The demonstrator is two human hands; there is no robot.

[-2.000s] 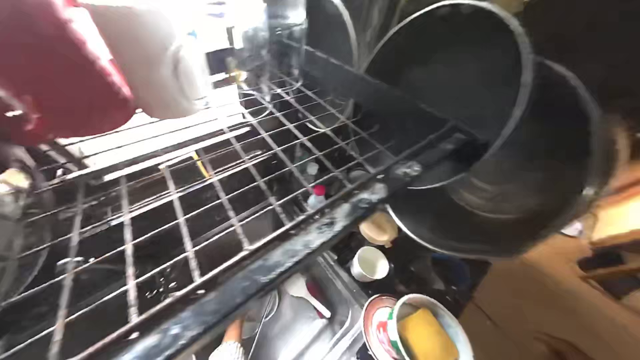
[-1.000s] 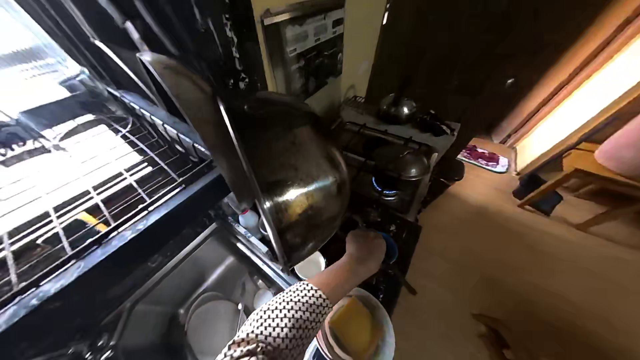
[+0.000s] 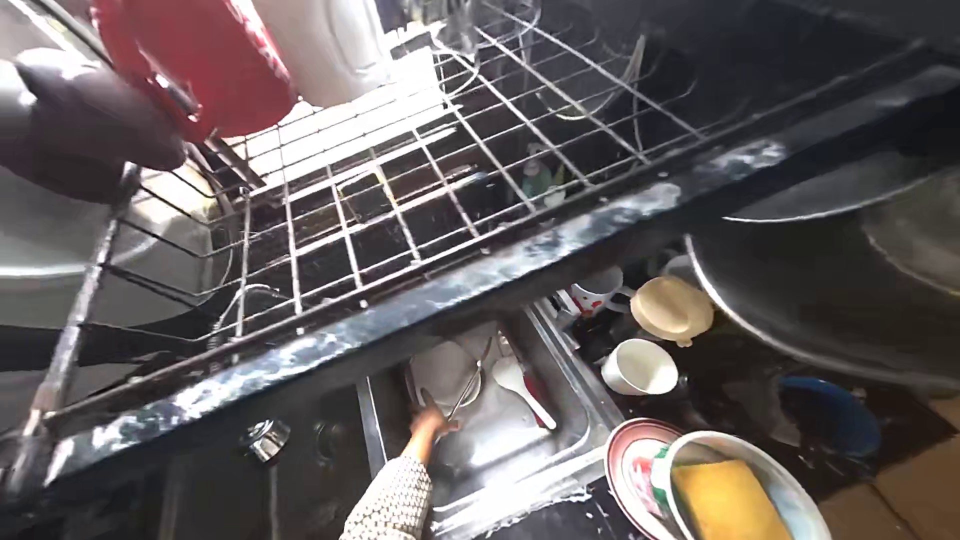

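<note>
My left hand [image 3: 433, 421], in a light patterned sleeve, reaches into the metal sink [image 3: 480, 442]. Its fingers are at the near edge of a pale round dish [image 3: 446, 373]; the frame does not show whether they grip it. A thin metal utensil [image 3: 471, 382] slants across the dish, its lower end close to the thumb. To the right lie a white spoon or ladle [image 3: 517, 386] and something dark red beside it. My right hand is out of view.
A wire dish rack [image 3: 420, 202] hangs over the sink, with red and white items above it. On the right are a white cup [image 3: 640, 367], a beige strainer or lid [image 3: 672, 309], a bowl [image 3: 795, 487] with a yellow sponge [image 3: 731, 499], a blue dish [image 3: 829, 416] and large pots [image 3: 817, 300].
One second ago the hand was over the counter, right of the sink near the stove; now it is in the sink. The view has swung back to the rack.
</note>
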